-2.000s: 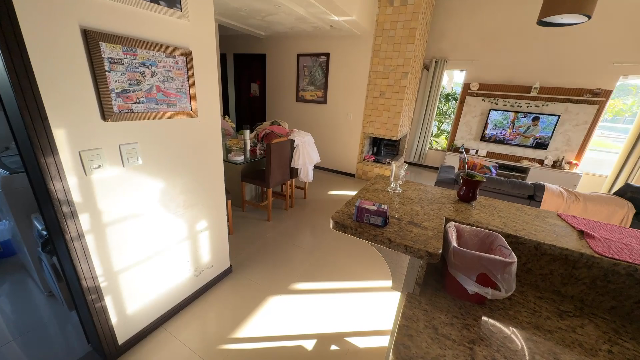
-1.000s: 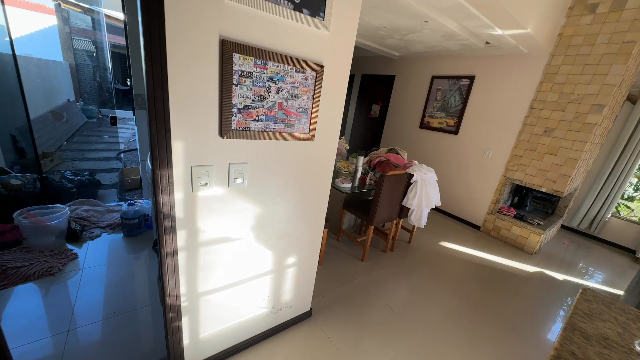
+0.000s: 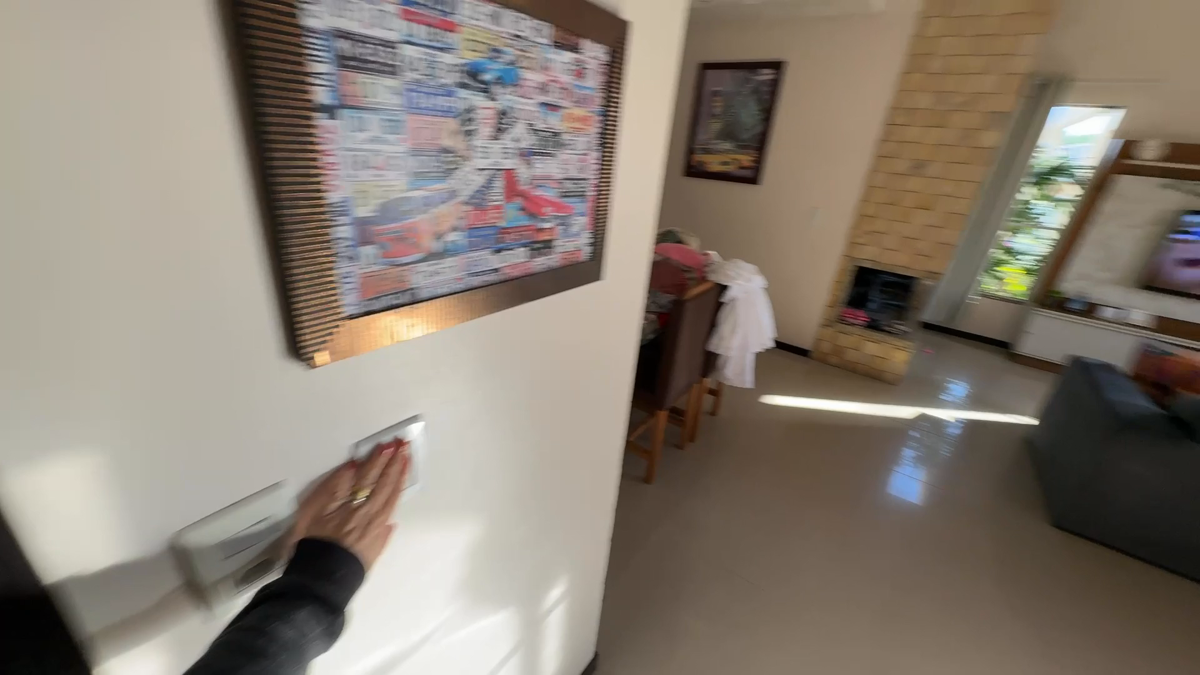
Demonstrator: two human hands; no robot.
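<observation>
My left hand (image 3: 354, 497), in a black sleeve and with a ring on one finger, reaches up from the bottom left. Its fingertips lie on the right-hand wall switch plate (image 3: 415, 457), hiding most of it. Nothing is held in the hand. A second wall plate (image 3: 230, 544) sits lower left, partly behind the wrist and sleeve. Above both plates hangs a picture of license plates and cars in a ribbed bronze frame (image 3: 403, 325). My right hand is out of view.
Past the wall's edge stand brown chairs (image 3: 682, 352) with a white garment (image 3: 743, 314) draped over one. Farther off are a brick fireplace (image 3: 867, 361), a small framed picture (image 3: 734, 122), a grey sofa (image 3: 1116, 469) and a television (image 3: 1183, 253). A dark door frame edge (image 3: 37, 609) is at lower left.
My left hand has come into view and touches the right-hand wall plate. The view has moved closer to the wall.
</observation>
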